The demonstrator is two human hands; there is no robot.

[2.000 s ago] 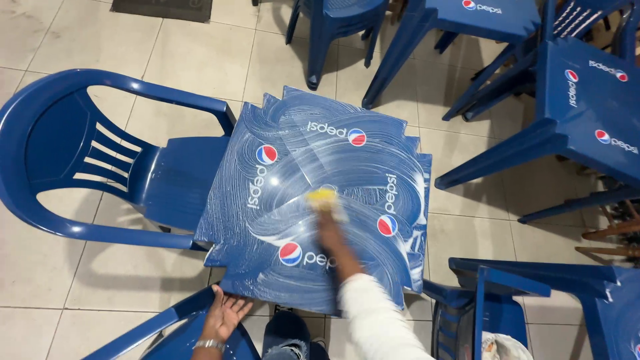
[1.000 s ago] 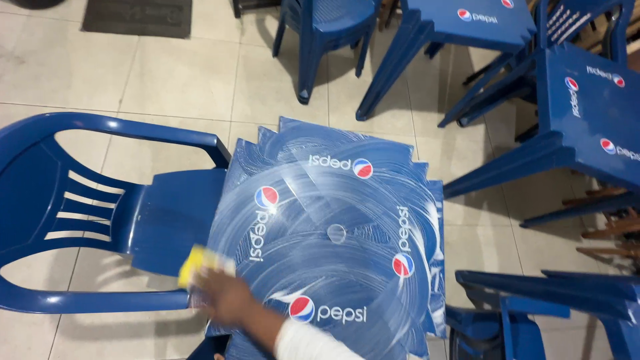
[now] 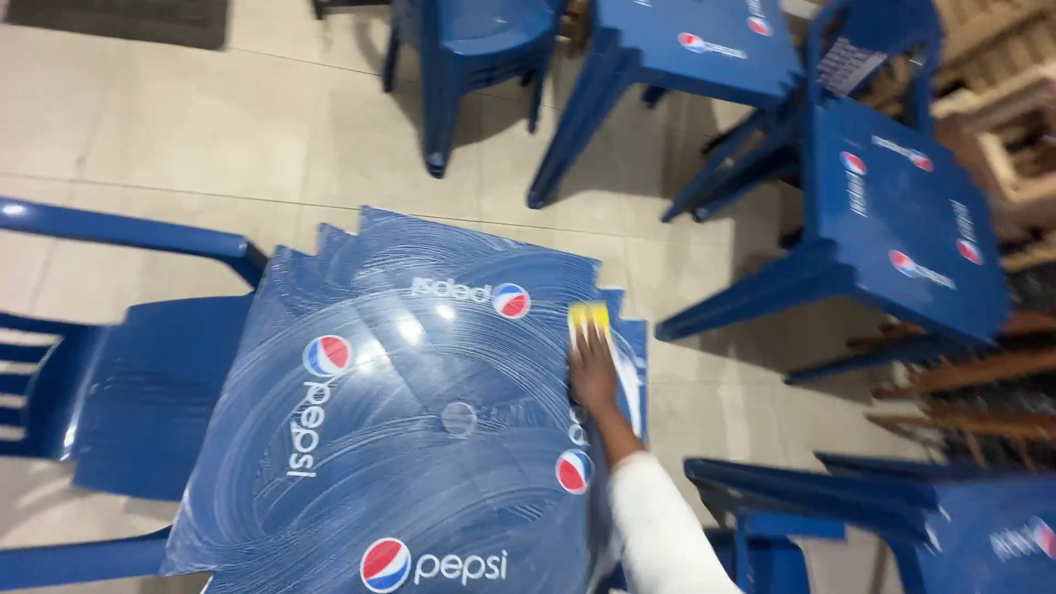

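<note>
My right hand [image 3: 592,371], in a white sleeve, presses a yellow sponge [image 3: 588,315] flat on a blue plastic Pepsi table [image 3: 396,462], near its right edge. Whitish, curved soapy streaks cover much of the tabletop, with a thicker white patch beside the hand. A round plug or hole cover [image 3: 459,419] sits at the table's middle. More blue tabletops with stepped corners show beneath the top one, as in a stack. My left hand is out of view.
A blue plastic armchair [image 3: 157,396] stands against the table's left side. Stacked blue chairs [image 3: 495,41] and further blue tables [image 3: 693,49] stand beyond and to the right. A dark mat [image 3: 124,16] lies on the tiled floor at the upper left. Wooden furniture [image 3: 973,355] is at the far right.
My right hand has moved with the sponge from the table's left side to its right edge. My left hand, at the near edge two seconds ago, has gone out of view.
</note>
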